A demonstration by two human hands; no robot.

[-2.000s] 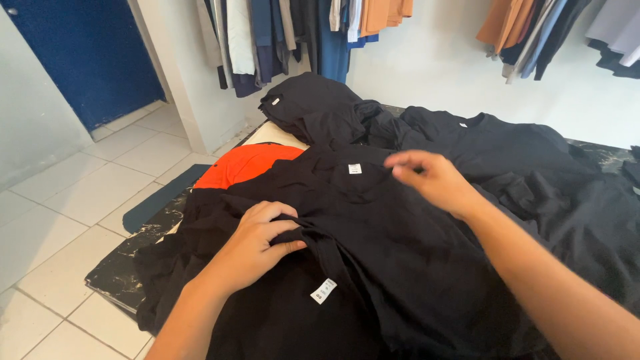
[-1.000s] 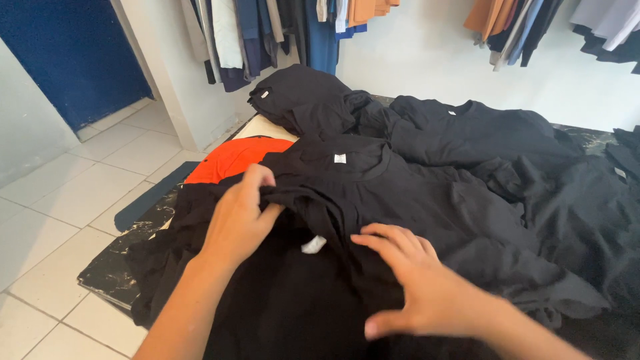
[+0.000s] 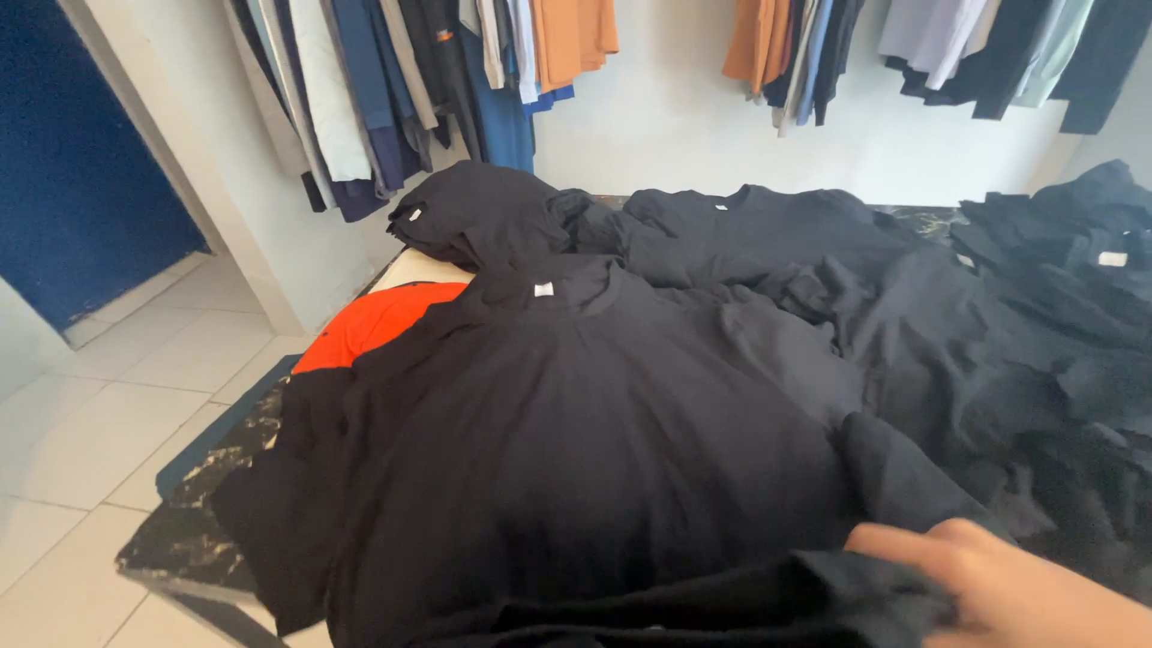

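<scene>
My right hand (image 3: 981, 576) is at the lower right, its fingers closed on the edge of a black garment (image 3: 720, 598) that is bunched along the bottom of the view. Behind it a black T-shirt (image 3: 576, 405) lies spread on the table, its neckline away from me, with a small white label (image 3: 544, 289) inside the collar. My left hand is out of view. At the T-shirt's upper left, bright orange-red fabric (image 3: 373, 324) shows from beneath.
More black shirts (image 3: 774, 229) lie along the far side, with a heap (image 3: 1080, 270) at the right. The dark marbled table (image 3: 193, 531) has its corner at the lower left. Clothes (image 3: 342, 99) hang along the wall. Floor tiles (image 3: 81, 441) lie at the left.
Both hands were at the neckline of the nearest black shirt; that neckline has left its earlier place. My right hand has moved toward the lower right, and my left hand has gone out of view.
</scene>
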